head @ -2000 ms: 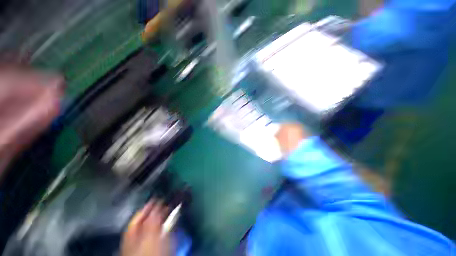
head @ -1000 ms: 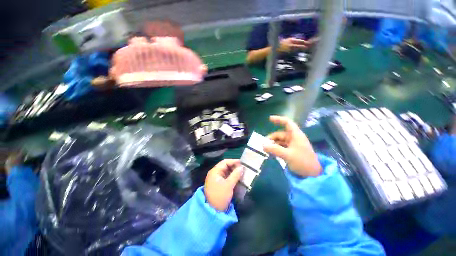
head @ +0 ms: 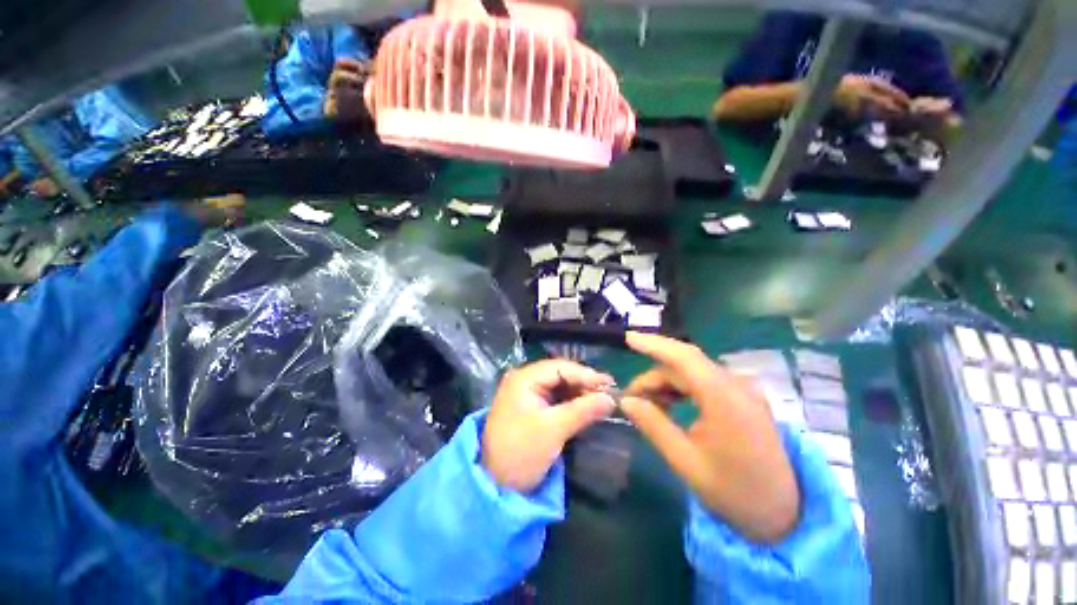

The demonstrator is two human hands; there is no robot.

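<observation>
My left hand (head: 534, 423) has its thumb and forefinger pinched on a small thin part (head: 614, 397), seen nearly edge-on; its kind is hard to tell. My right hand (head: 723, 440) meets it there, thumb and a finger at the part's right side, forefinger raised. Whether the right fingers grip it is unclear. A dim grey strip of squares (head: 602, 463) shows just below the hands; whether it is held or lying is unclear. Pale adhesive strips (head: 820, 388) lie on the green bench, partly behind my right hand and sleeve.
Beyond my hands is a black box (head: 513, 321) with loose pale-faced parts (head: 591, 279). A crumpled clear bag (head: 272, 366) fills the left. A pink fan (head: 496, 89) overhangs the box. A metal post (head: 945, 236) and tray of white squares (head: 1025, 455) stand right. Other workers' arms show around.
The pale ladder-like strip is no longer held up between my hands; their fingertips now meet at a small part. The view has shifted, and pale strips show beside my right hand.
</observation>
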